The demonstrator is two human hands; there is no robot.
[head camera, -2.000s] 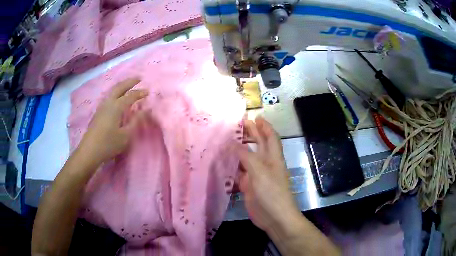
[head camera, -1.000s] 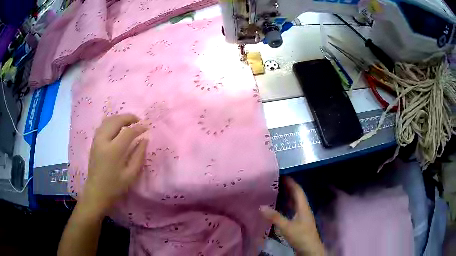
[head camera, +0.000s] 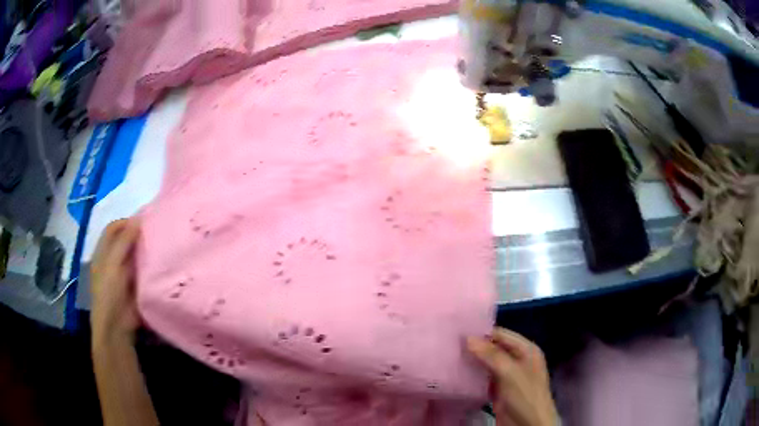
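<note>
A pink eyelet fabric panel (head camera: 333, 208) lies spread from the sewing machine's foot (head camera: 481, 101) down over the table's front edge. My left hand (head camera: 116, 274) holds the panel's left edge, its fingertips hidden behind the cloth. My right hand (head camera: 518, 374) pinches the panel's lower right edge between thumb and fingers, below the table edge. The cloth is raised and stretched between my hands, and its lower part hangs in folds. The bright lamp glare hides the cloth near the foot. The picture is somewhat blurred.
A folded pink eyelet stack (head camera: 183, 50) lies behind the panel. Right of the foot are a yellow block (head camera: 496, 125), a black phone (head camera: 602, 200), red-handled pliers (head camera: 676, 185) and tangled cream cords (head camera: 732, 208). Pale pink cloth (head camera: 641, 383) lies below the table edge.
My left hand has moved from on top of the panel to its left edge. My right hand, apart from the cloth one second ago, now grips its lower right edge. The panel is spread flatter.
</note>
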